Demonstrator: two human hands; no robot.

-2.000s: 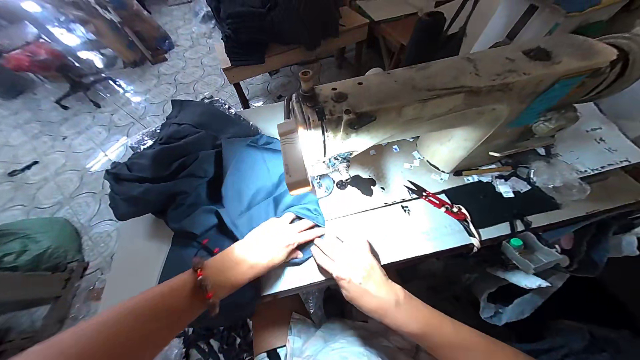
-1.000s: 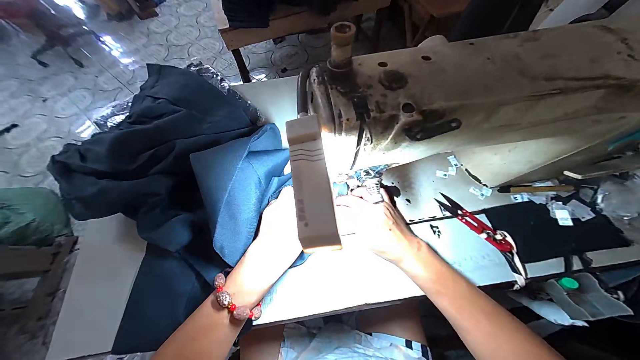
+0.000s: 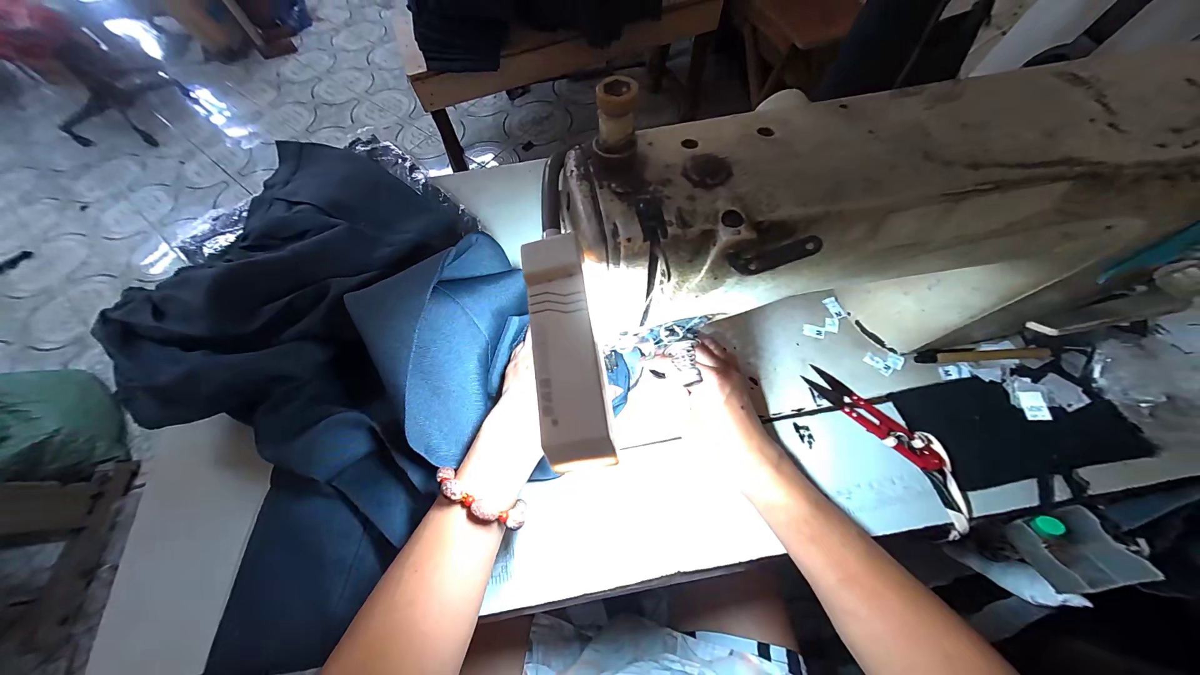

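Observation:
A large industrial sewing machine (image 3: 872,178) stands across the table, with a white lamp (image 3: 570,361) in front of its needle area. Dark blue fabric (image 3: 309,309) is bunched at the left, and a lighter blue part (image 3: 445,366) of it runs under the lamp toward the presser foot. My left hand (image 3: 516,403), with a beaded bracelet at the wrist, lies against this fabric; the lamp hides its fingers. Beside the presser foot is my right hand (image 3: 717,380), its fingertips close to the metal parts. Glare hides whether its fingers grip anything.
Red-handled thread snips (image 3: 886,422) lie right of my right hand, beside a black cloth piece (image 3: 1012,431). Small white labels (image 3: 881,363) and a thin stick-like tool (image 3: 994,355) are near the machine bed. A grey tray (image 3: 1087,553) with a green cap sits at the front right edge.
Since two seconds ago, both hands have moved from the table's front edge to the needle area, and the lighter fabric has shifted. The view has come nearer to the machine.

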